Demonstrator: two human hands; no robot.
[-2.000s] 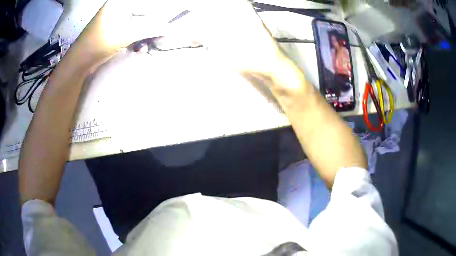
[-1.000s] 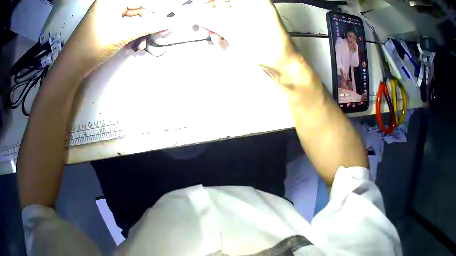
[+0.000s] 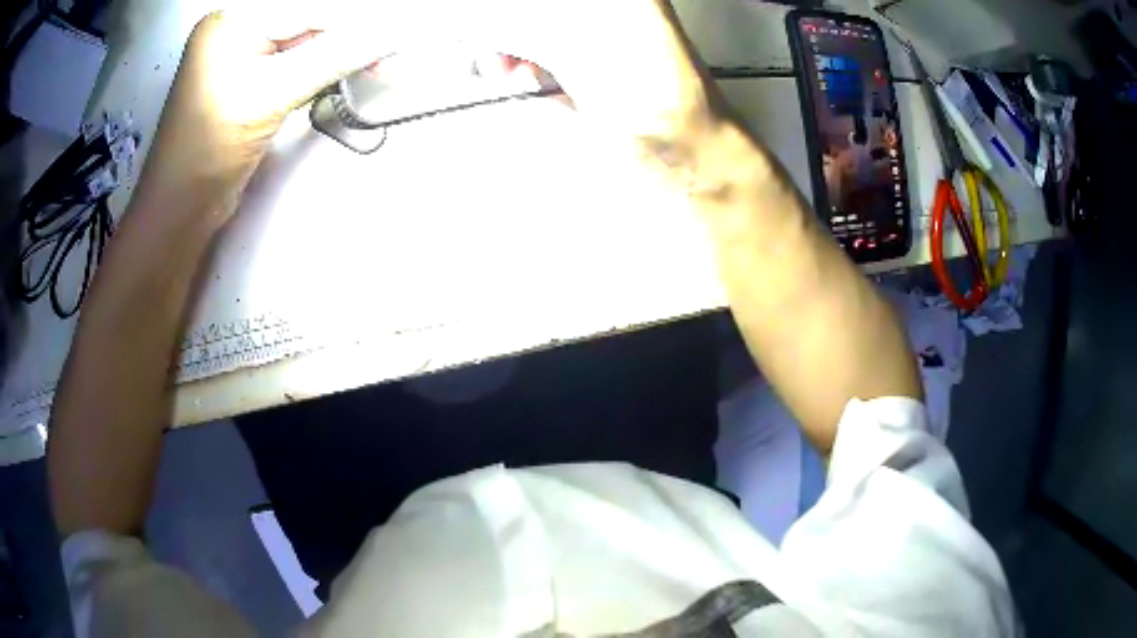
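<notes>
A thin black cord [image 3: 461,112] runs taut between my two hands just above the white table [image 3: 461,249], with a small loop at its left end. My left hand [image 3: 281,69] is strongly washed out by glare; its fingertips are at the cord's left end and seem to hold it. My right hand [image 3: 611,75] is also washed out; its fingertips pinch the cord's right end. Any needle or small tool at the fingertips cannot be made out.
A smartphone [image 3: 858,137] showing video lies right of my right forearm. Scissors with red and yellow handles [image 3: 970,237] lie beside it, overhanging the edge. Looped black cords [image 3: 69,218] lie at the far left. Ruler markings [image 3: 237,347] run along the near edge.
The cord between my hands shows longer and more slanted, with a larger loop at its left end. The phone's picture has changed. The view has shifted slightly.
</notes>
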